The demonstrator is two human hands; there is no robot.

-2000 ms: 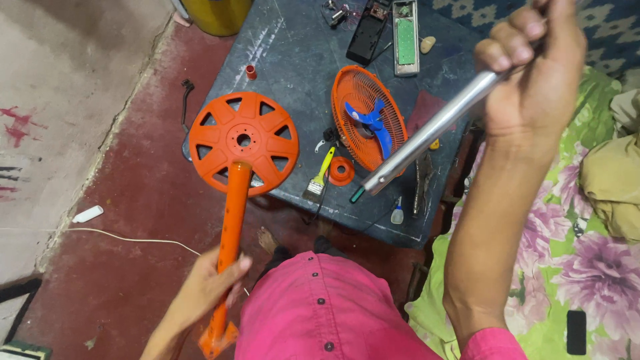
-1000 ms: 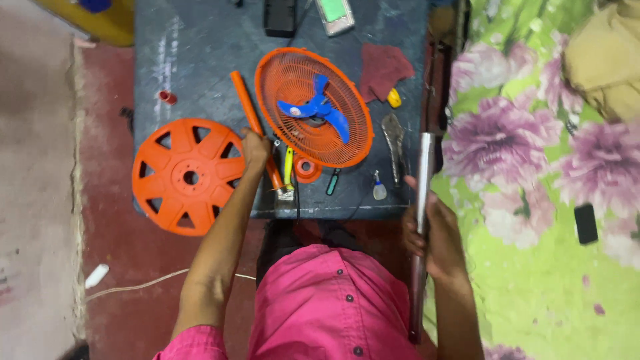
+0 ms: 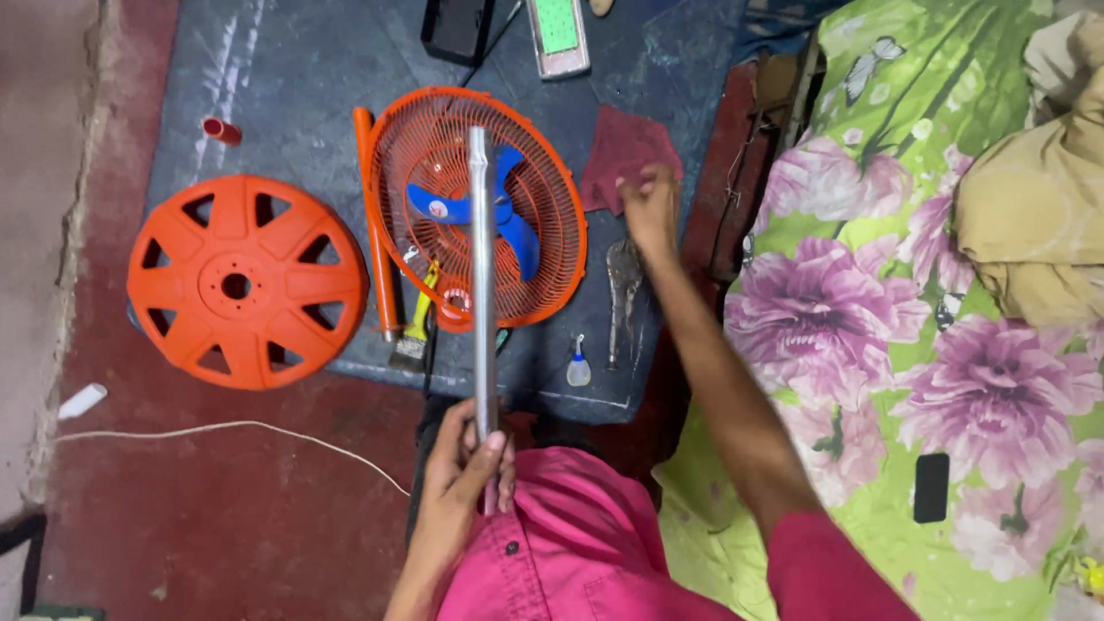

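My left hand [image 3: 470, 461] grips the lower end of a silver metal tube [image 3: 483, 285], which stands up in front of an orange fan grille [image 3: 565, 285] with blue fan blades [image 3: 519, 231]. My right hand [image 3: 651, 203] is over a dark red cloth [image 3: 608, 155] on the table, fingers bent; whether it pinches the cloth cannot be told. An orange tube [image 3: 385, 285] lies left of the grille, partly under its rim. Further left is a round orange fan base [image 3: 216, 246] with cut-out openings, overhanging the table edge. A paintbrush [image 3: 414, 336] with a yellow handle lies near the front edge.
On the dark table [image 3: 285, 112] are pliers [image 3: 623, 293], a small bottle [image 3: 579, 366], a red sleeve [image 3: 222, 131], a black tray [image 3: 457, 30] and a case with a green insert [image 3: 559, 34]. A bed with a floral sheet [image 3: 828, 414] is at right, a cable [image 3: 259, 424] on the floor.
The silver tube has passed from my right hand to my left. My left hand has let go of the orange tube, which lies on the table. My right hand has moved up to the cloth.
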